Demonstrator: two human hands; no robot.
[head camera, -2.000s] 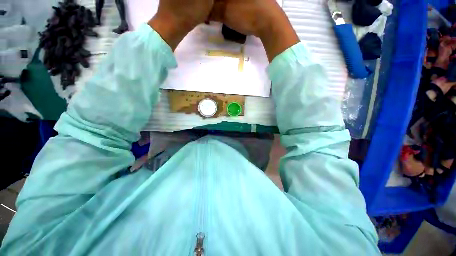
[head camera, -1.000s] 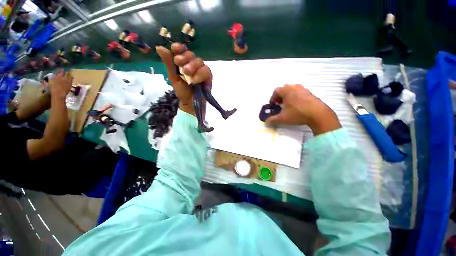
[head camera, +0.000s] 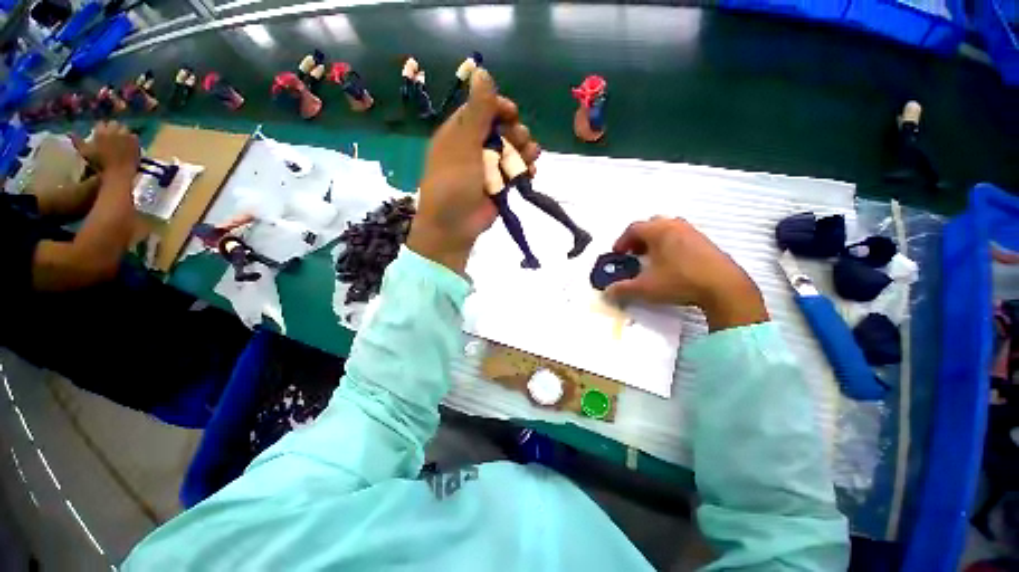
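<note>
My left hand (head camera: 467, 168) is raised over the left part of the white work sheet (head camera: 525, 302) and grips a figure lower body (head camera: 516, 184). Its cream hips show below my fingers and its two black legs point down to the right. My right hand (head camera: 676, 266) holds a dark rounded part (head camera: 615, 270) by its right side, at the sheet. A small light spot or hole shows on that part. A white pot (head camera: 545, 387) and a green cap (head camera: 594, 403) sit on the stained cardboard strip (head camera: 508, 364) at the near edge.
A heap of small dark parts (head camera: 374, 248) lies left. Navy-black lumps (head camera: 812, 234) and a blue-handled tool (head camera: 838, 344) lie right. Figure parts stand on the green conveyor (head camera: 693, 101) behind. Blue bins (head camera: 950, 369) flank the table. Another person (head camera: 89, 229) works at left.
Earlier both hands were together near the body. They are now apart, and the view has tilted up. Since one second ago the figure's hips have turned and show more.
</note>
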